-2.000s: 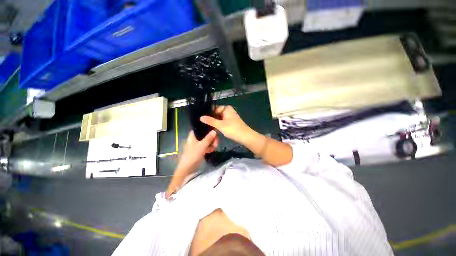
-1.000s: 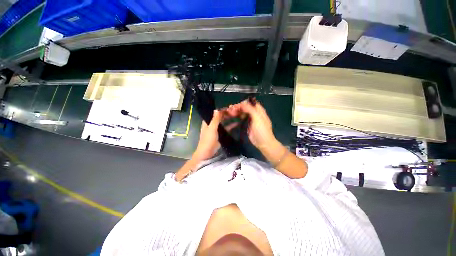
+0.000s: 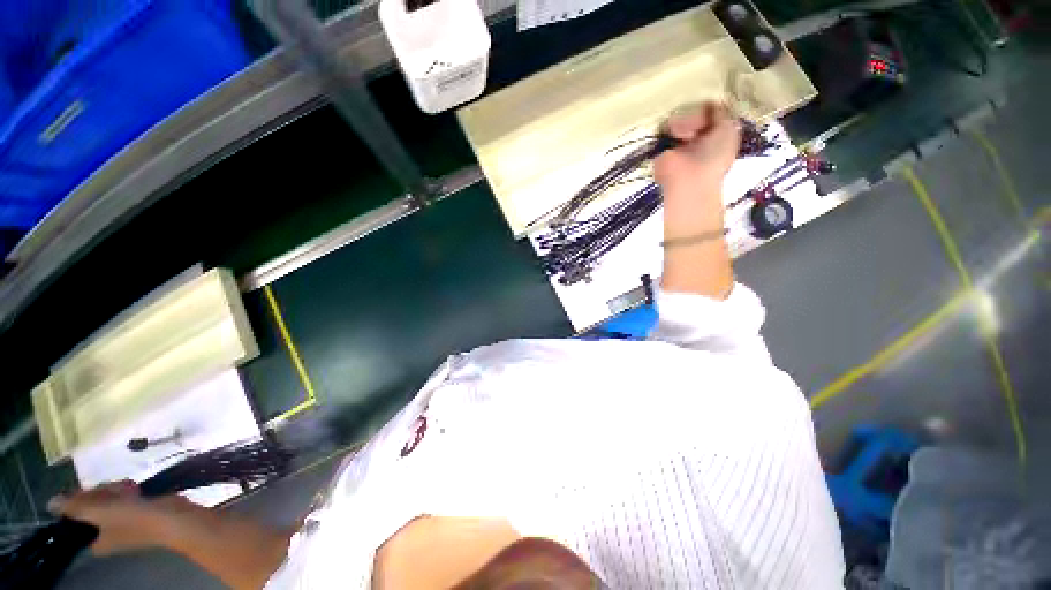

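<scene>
My right hand (image 3: 698,144) is at the far right, closed around the end of some thin black cables (image 3: 617,173) above the right white work sheet and the edge of the long cream tray (image 3: 622,98). More black cables (image 3: 605,236) lie on that sheet. My left hand (image 3: 110,515) is at the lower left, blurred, gripping a black cable bundle (image 3: 213,467); its ends fan out over the left white sheet (image 3: 213,403), and a dark mass shows on the hand's other side.
A second cream tray (image 3: 150,357) lies behind the left sheet. A white container (image 3: 436,52) hangs on the shelf rail by a metal post (image 3: 346,98). Blue crates (image 3: 115,92) stand upper left. A black round part (image 3: 771,214) lies on the right sheet. A blue stool (image 3: 872,467) is on the floor.
My hands were together at the middle on the dark bundle. Now they are wide apart, the left over the left sheet's near side, the right at the right sheet's cables. The view has turned.
</scene>
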